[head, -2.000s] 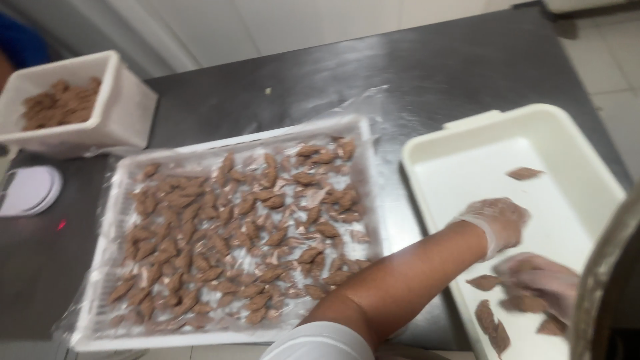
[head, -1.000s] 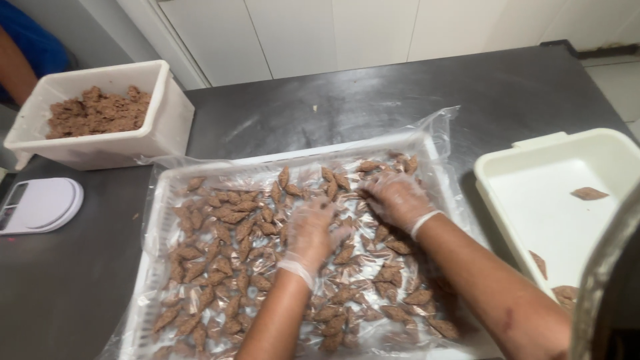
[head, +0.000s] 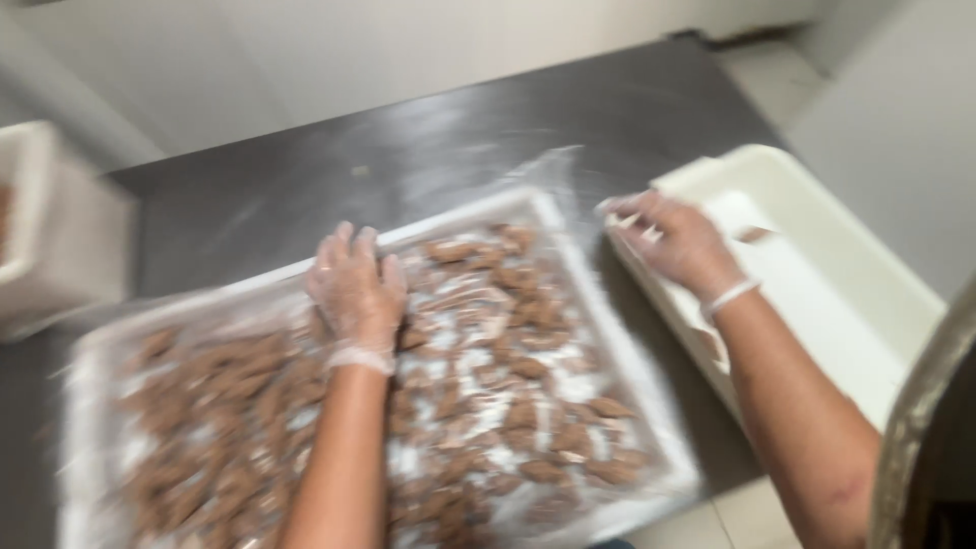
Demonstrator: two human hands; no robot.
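Many brown spindle-shaped pieces (head: 526, 366) lie on a white plastic tray (head: 648, 404) lined with clear plastic film. My left hand (head: 357, 286), in a clear glove, rests with spread fingers at the tray's far rim. Over the near left edge of a cream plastic tub (head: 831, 213) is my right hand (head: 671, 240), also gloved, with its fingers curled at the rim; whether it grips the rim is blurred. One brown piece (head: 753, 234) lies inside the tub, and another shows by its left wall.
A white deep container (head: 84, 229) with brown stuff in it stands at the left edge of view. The dark metal table (head: 290, 183) meets a pale wall behind. A dark rounded object (head: 930, 427) blocks the lower right corner.
My right hand has moved from the pieces on the white tray to the cream tub's edge. My left hand has moved from among the pieces to the tray's far rim.
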